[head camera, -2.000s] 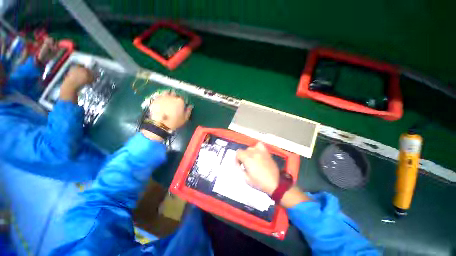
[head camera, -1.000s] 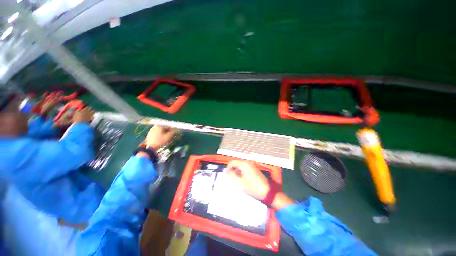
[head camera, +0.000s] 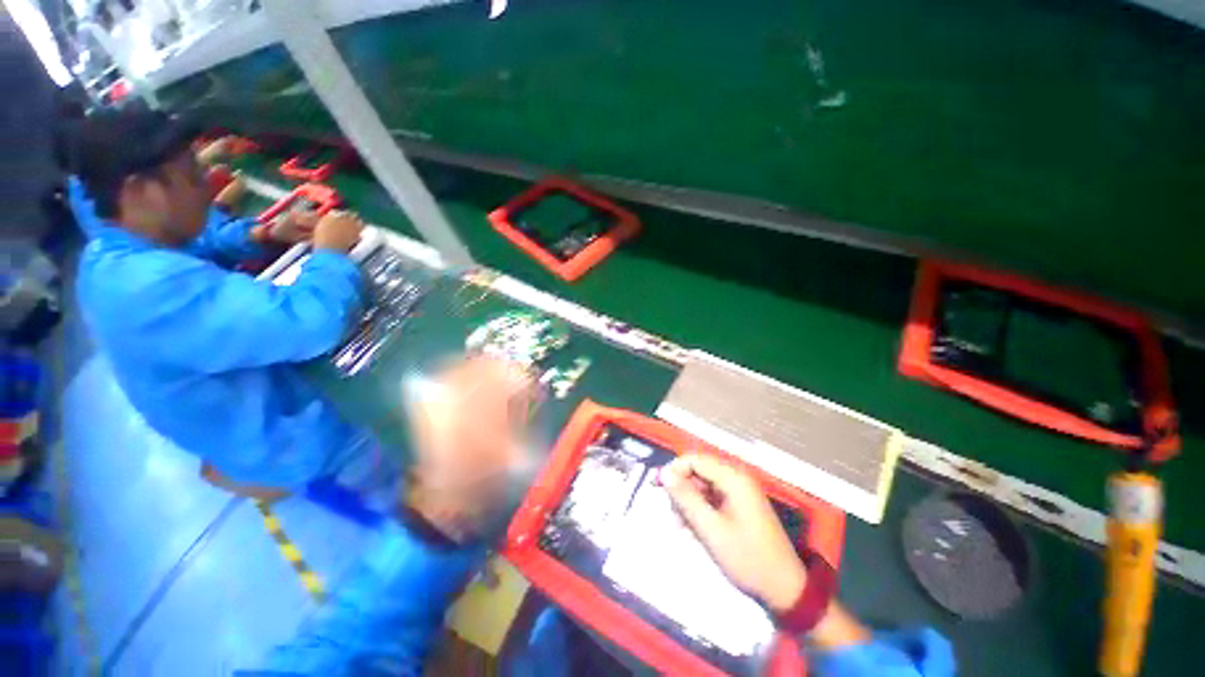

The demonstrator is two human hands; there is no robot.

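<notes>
The opened tablet unit (head camera: 595, 509) lies in a red-orange holding frame (head camera: 595, 606) on the bench. A shiny white battery (head camera: 687, 582) fills much of it. My right hand (head camera: 733, 516), with a red wristband, is over the tablet, fingertips together near the battery's upper edge; whether they pinch something small cannot be told. My left hand (head camera: 473, 443) is strongly blurred beside the frame's left edge; its fingers and anything in them cannot be made out. A pile of small green-white parts (head camera: 522, 341) lies just beyond it.
A ruled adhesive sheet (head camera: 780, 426) and a round dark dish (head camera: 965, 556) lie behind and right of the frame. A yellow screwdriver (head camera: 1131, 569) is upright at far right. Red-framed tablets (head camera: 1037, 355) rest on the green conveyor beyond the white rail (head camera: 634, 341). A blue-coated worker (head camera: 198, 298) sits left.
My left hand has moved from the pile of small parts towards me, to the holding frame's left edge. My right hand stays over the tablet. The view has turned left.
</notes>
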